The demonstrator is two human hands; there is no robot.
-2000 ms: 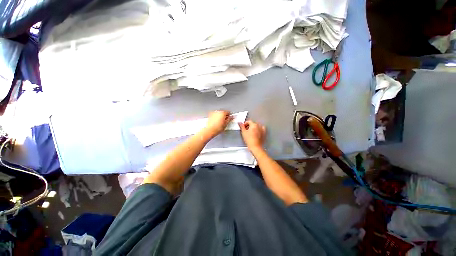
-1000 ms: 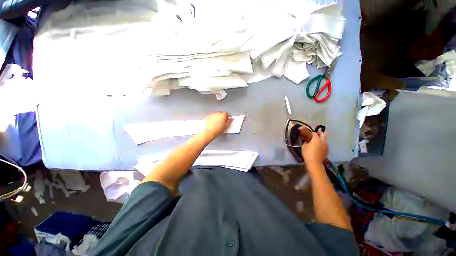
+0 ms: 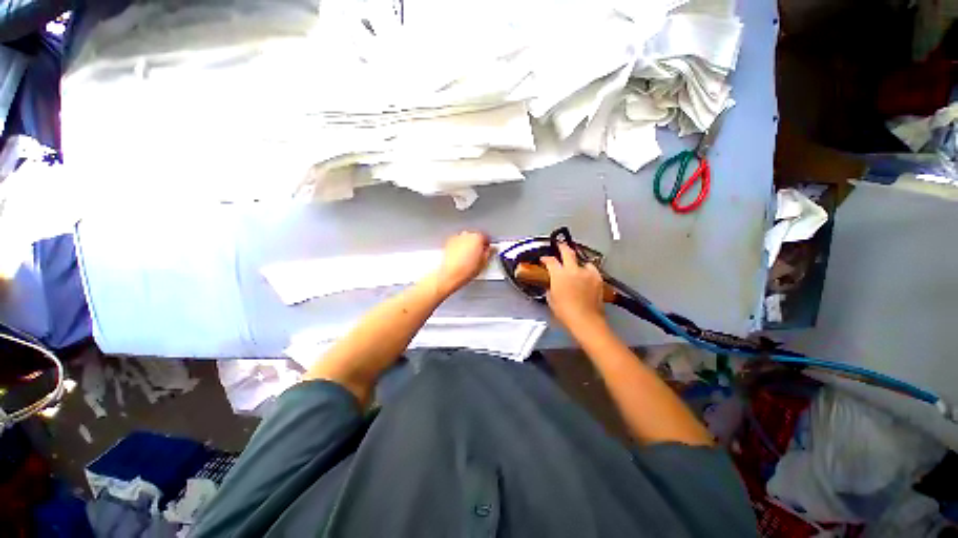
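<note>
A long white collar piece [image 3: 352, 274] lies on the pale blue-grey ironing table [image 3: 173, 273]. My left hand [image 3: 463, 262] presses on it near its right end, fingers bent; whether it pinches the cloth is hard to see. My right hand [image 3: 575, 286] is closed on the handle of the steam iron [image 3: 522, 263]. The iron's tip points left, just right of my left fingers, and its plate covers the right end of the piece. The finished stack [image 3: 478, 335] of white strips lies at the table edge against my body.
A large heap of white cut pieces [image 3: 420, 116] covers the far side. Scissors [image 3: 684, 181] with green and red loops lie at the right, and a thin white marking pen [image 3: 612, 219] lies nearer. The blue iron hose [image 3: 819, 363] runs off right. Cloth scraps lie on the floor.
My right hand left the collar piece, took hold of the parked iron and moved it left onto the piece's right end. My left hand stayed near the same spot on the piece.
</note>
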